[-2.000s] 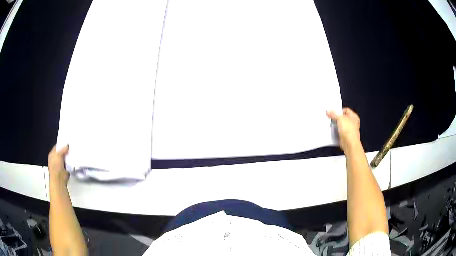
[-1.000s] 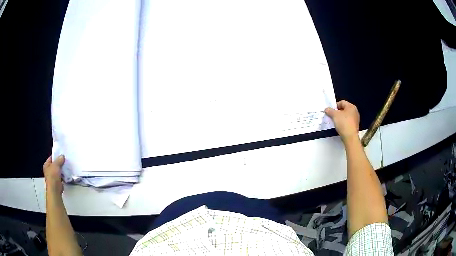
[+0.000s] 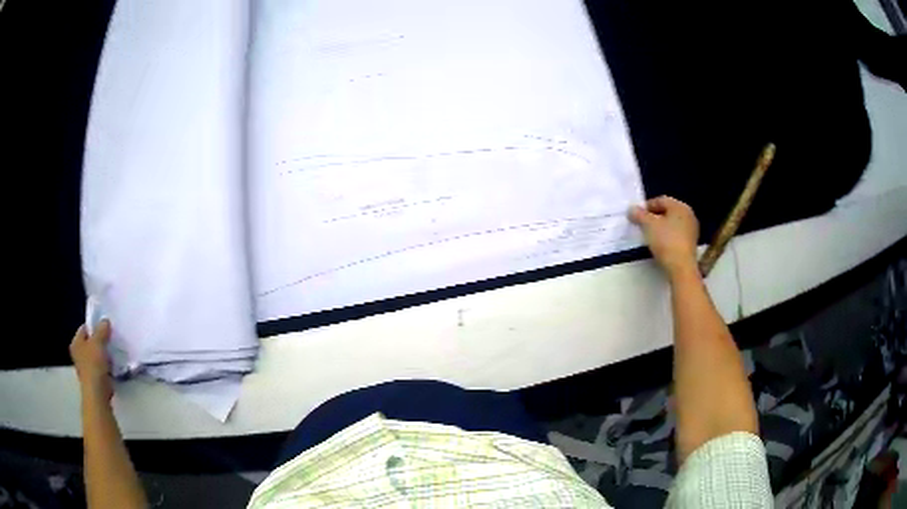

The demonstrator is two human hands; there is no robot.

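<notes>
The white paper marker (image 3: 438, 149) lies over the black fabric (image 3: 736, 89), with thin printed lines and small writing on it. Its left side is folded over in several layers, with a loose corner hanging past the fabric's front edge. My left hand (image 3: 92, 350) grips the folded part at its lower left corner. My right hand (image 3: 666, 229) pinches the marker's lower right corner between thumb and fingers. A slim brass-brown stick (image 3: 738, 209) lies right of my right hand, across the fabric's front edge.
The white table's front margin (image 3: 517, 333) runs between the fabric and my body. Scraps litter the dark floor (image 3: 636, 418) below the table edge. Black fabric extends on both sides of the marker. A dark piece of cloth shows at the upper right edge.
The view has shifted, and the marker and both hands appear further left. The printed lines now show more clearly. The loose corner of the folded layers has come into view since the earliest frame.
</notes>
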